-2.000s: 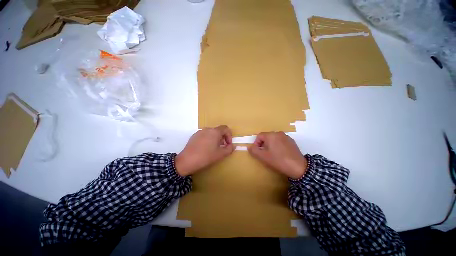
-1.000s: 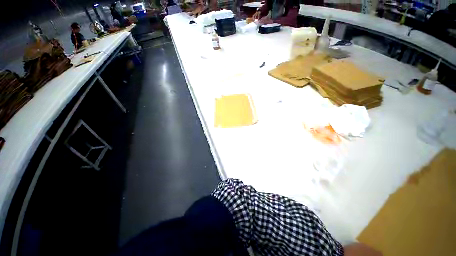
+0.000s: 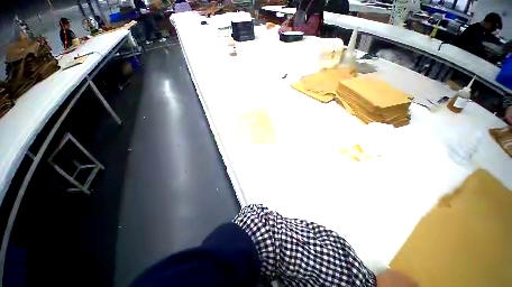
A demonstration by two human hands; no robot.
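Observation:
A large tan panel stack [image 3: 460, 230] lies at the lower right, cut off by the picture's edge. My left hand [image 3: 396, 278] shows only as a sliver at the bottom edge, beside the near end of the tan stack, below a checked sleeve. Its fingers are out of the picture, so what it holds is hidden. My right hand is not in view. A single tan panel [image 3: 258, 126], washed out by glare, lies near the table's left edge. The orange print of the clear strip bag [image 3: 357, 152] shows in the glare.
A thick pile of tan pieces [image 3: 375, 96] stands farther back. A glue bottle [image 3: 459, 100] with a pointed nozzle stands at the right. A black box [image 3: 242, 30] is at the far end. An aisle with a stool [image 3: 76, 163] runs left of the table. People are at far tables.
Over two seconds the view has swung from the work to the left along the table. My right hand has left the picture and my left is nearly out. In the last second glare has grown.

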